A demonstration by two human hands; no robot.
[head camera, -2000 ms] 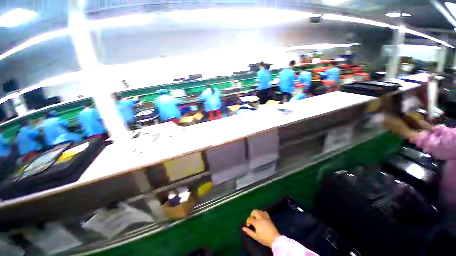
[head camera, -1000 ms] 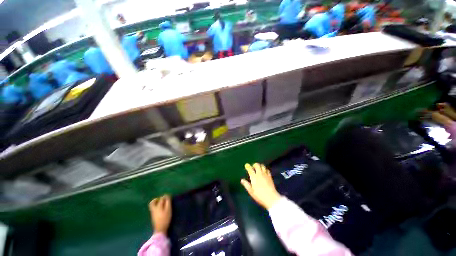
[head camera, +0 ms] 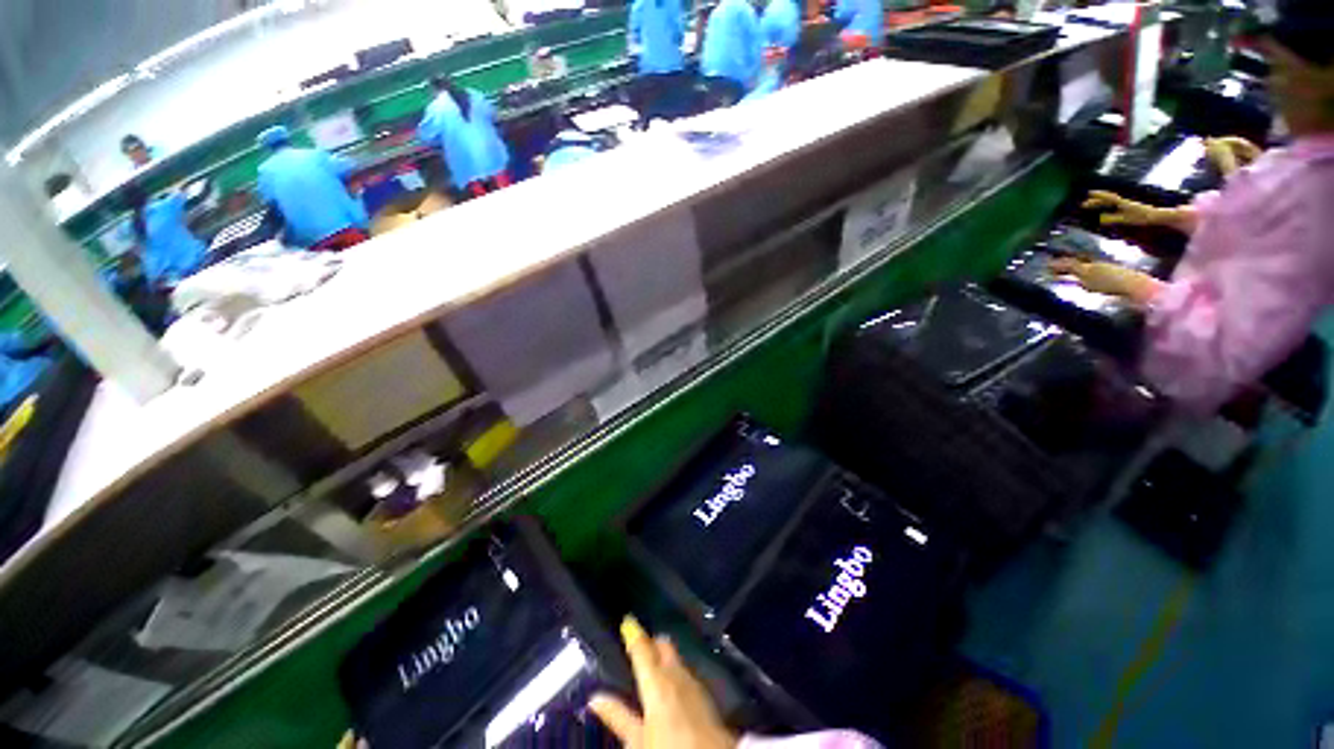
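A black tray (head camera: 563, 585) lies in front of me, tilted in view, with two tablets side by side. One dark tablet (head camera: 439, 644) shows a white "Lingbo" logo; the other (head camera: 544, 699) has bright glare. My right hand (head camera: 670, 702), with a yellow finger cot, is on the tray's right rim, thumb towards the glossy tablet. Only a fingertip of my left hand (head camera: 351, 742) shows at the bottom edge, by the tray's left side. A second tray to the right holds two tablets (head camera: 729, 498) (head camera: 841, 585), both showing "Lingbo".
A tall black stack of loaded trays (head camera: 936, 424) stands further right. Beyond it a person in a pink smock (head camera: 1258, 278) handles tablets. A white ledge (head camera: 483, 242) runs above the green bench (head camera: 790, 395), with papers and a small brown box (head camera: 410, 512) under it. A stool seat is at the bottom right.
The view has swung right. My right hand has gone from the right tray's left side to the left tray's right rim. My left hand has mostly left the picture. The left tray's logo now shows fully.
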